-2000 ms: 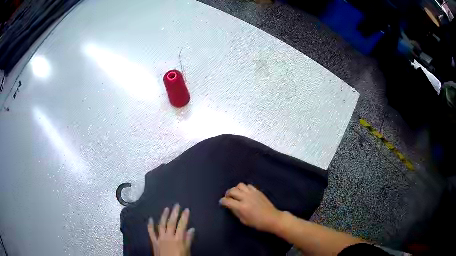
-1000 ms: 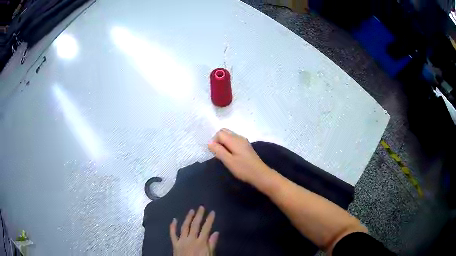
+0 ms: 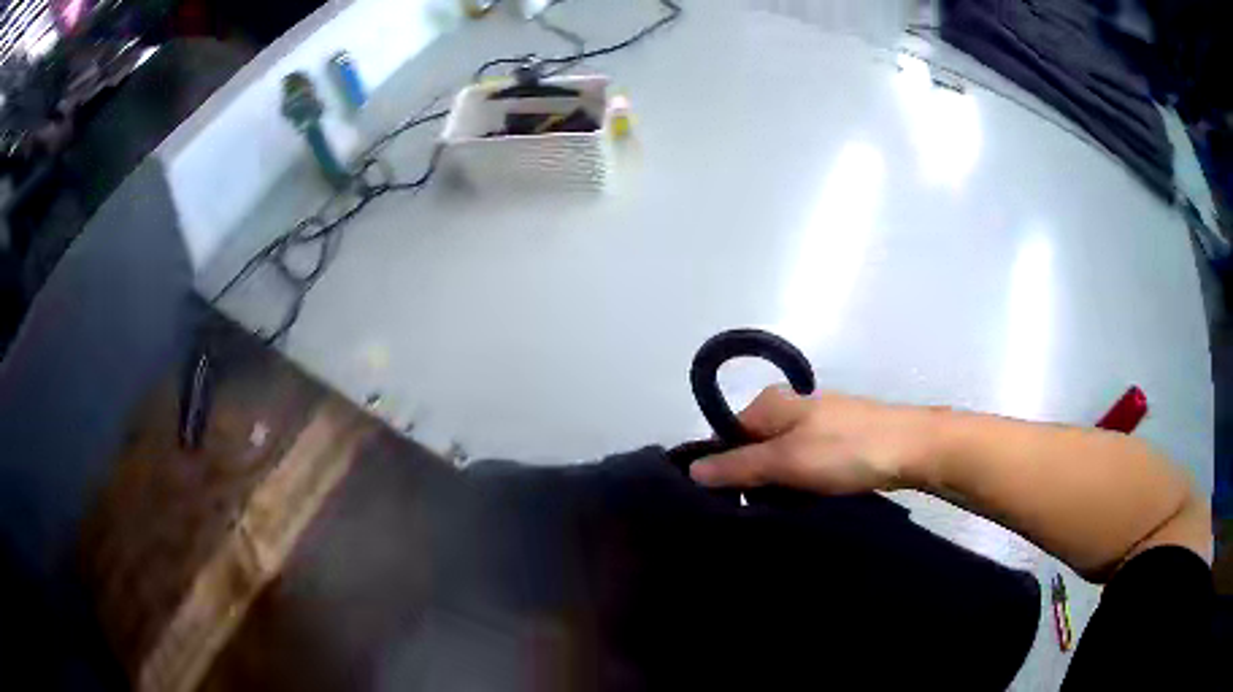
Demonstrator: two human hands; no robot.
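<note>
My right hand (image 3: 811,446) grips the black hanger (image 3: 748,343) at the base of its curved hook, at the neck of the dark jacket (image 3: 757,581). The jacket hangs from the hanger and fills the lower middle of the view, blurred at lower left. My left hand is not in view. A red thread cone (image 3: 1125,408) is partly hidden behind my right forearm. Small thread snips (image 3: 1061,618) lie on the table at the lower right.
A white basket (image 3: 527,160) with dark items stands on the white table (image 3: 649,284), a small yellow item beside it. Black cables run along the left edge near a green tool (image 3: 314,133). Dark garments (image 3: 1055,75) lie at upper right. A brown surface shows lower left.
The view has swung left, bringing the basket and cables in. My right hand has moved onto the hanger and holds it with the jacket. My left hand has gone out of view.
</note>
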